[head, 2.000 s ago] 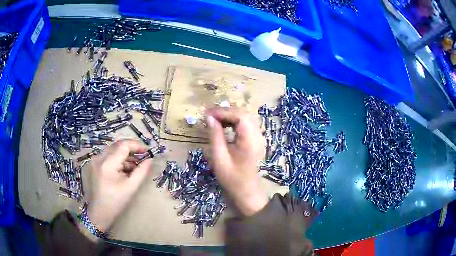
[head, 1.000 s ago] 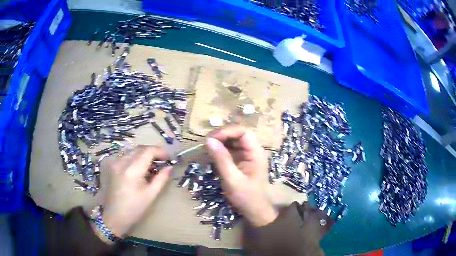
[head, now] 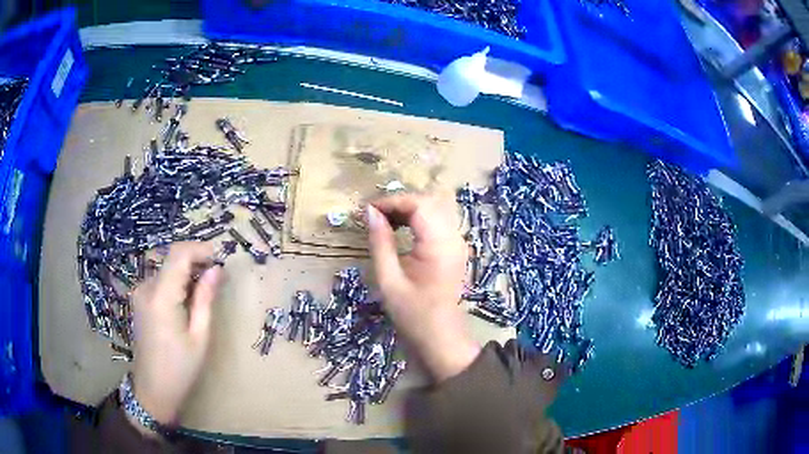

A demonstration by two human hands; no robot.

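Observation:
My right hand (head: pixel 421 279) is over the lower edge of the stained tan pad (head: pixel 310 168), thumb and forefinger pinched on the thin applicator stick, whose tip is barely visible near a whitish dab (head: pixel 337 216). My left hand (head: pixel 168 328) is at the lower right of the left heap of parts (head: pixel 146 208). A small metal part (head: pixel 223 252) shows at its fingertips; whether it is gripped is unclear. The middle heap (head: pixel 355 332) lies between my hands, with a separate part (head: pixel 269 331) at its left side.
The cardboard sheet (head: pixel 239 390) lies under the work. The right heap (head: pixel 541 248) crosses its right edge. A far-right heap (head: pixel 696 266) and a pale rod (head: pixel 350 93) lie on green. A white bottle (head: pixel 463 78) stands by blue bins (head: pixel 639 89). Upper-left parts (head: pixel 208 64) lie beyond the cardboard.
My left hand has moved left, away from the stick and middle heap, to the left heap. My right hand is back over the pad. A part now lies left of the middle heap.

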